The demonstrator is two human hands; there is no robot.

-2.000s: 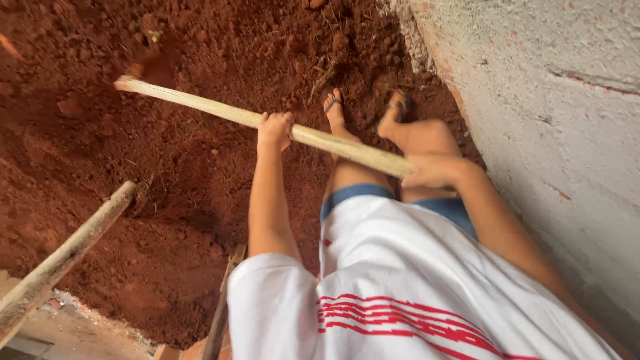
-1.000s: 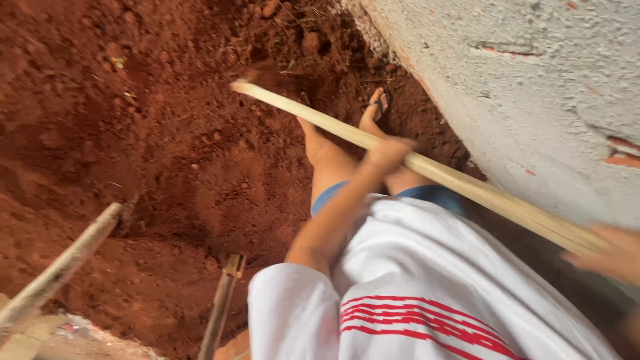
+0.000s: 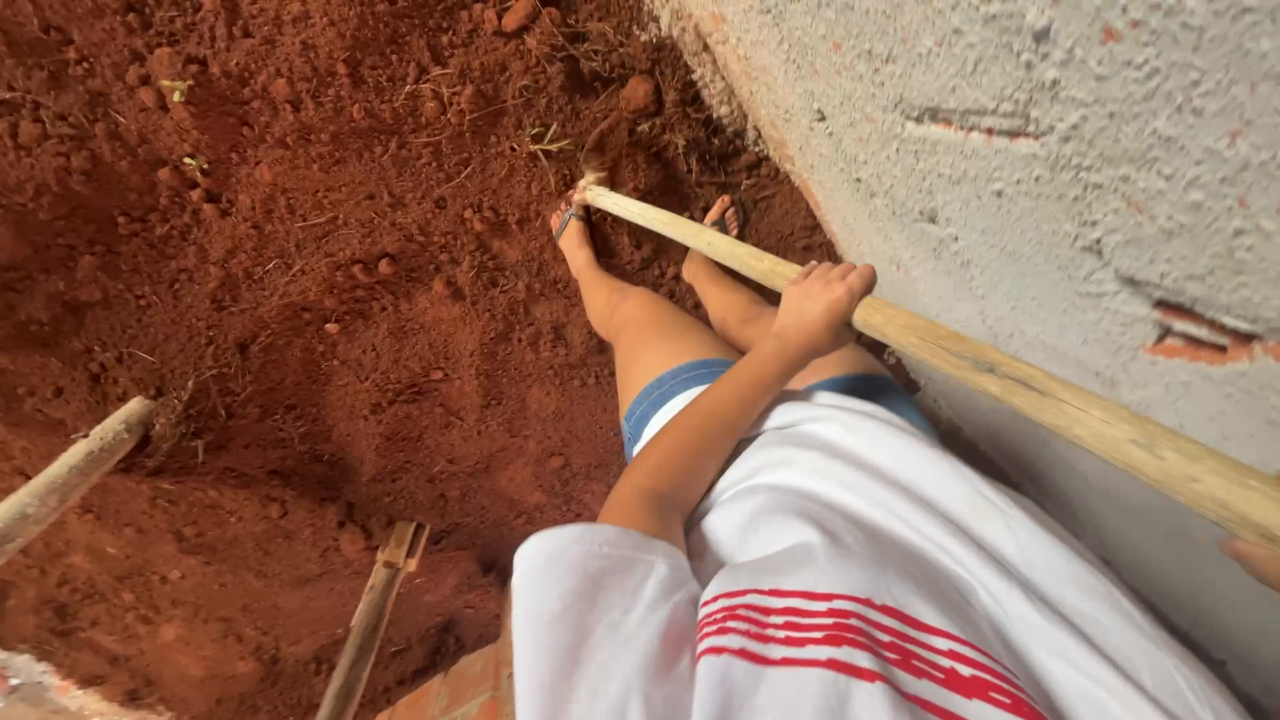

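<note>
A long pale wooden tool handle [image 3: 1010, 385] slants across the head view, from near my feet to the right edge. My left hand [image 3: 825, 305] is closed around it above my thighs. Just a sliver of my right hand [image 3: 1255, 562] shows at the right edge, close below the handle; its grip is cut off from view. At the far end, a soil-coloured tool head [image 3: 600, 150] is blurred against the red earth [image 3: 300, 300], so its shape is unclear. That end lies beside the toes of my sandalled left foot [image 3: 572, 235].
A rough plastered wall [image 3: 1010, 200] with chipped gaps rises on the right. My other sandalled foot [image 3: 722, 218] stands near its base. Two wooden poles [image 3: 75, 475] [image 3: 365, 630] reach in at lower left, near brickwork [image 3: 460, 690]. Clods and small plants dot the soil.
The handle's far end has come from the upper left to beside my feet. My left hand has moved right with the handle; my right hand has moved out to the right edge.
</note>
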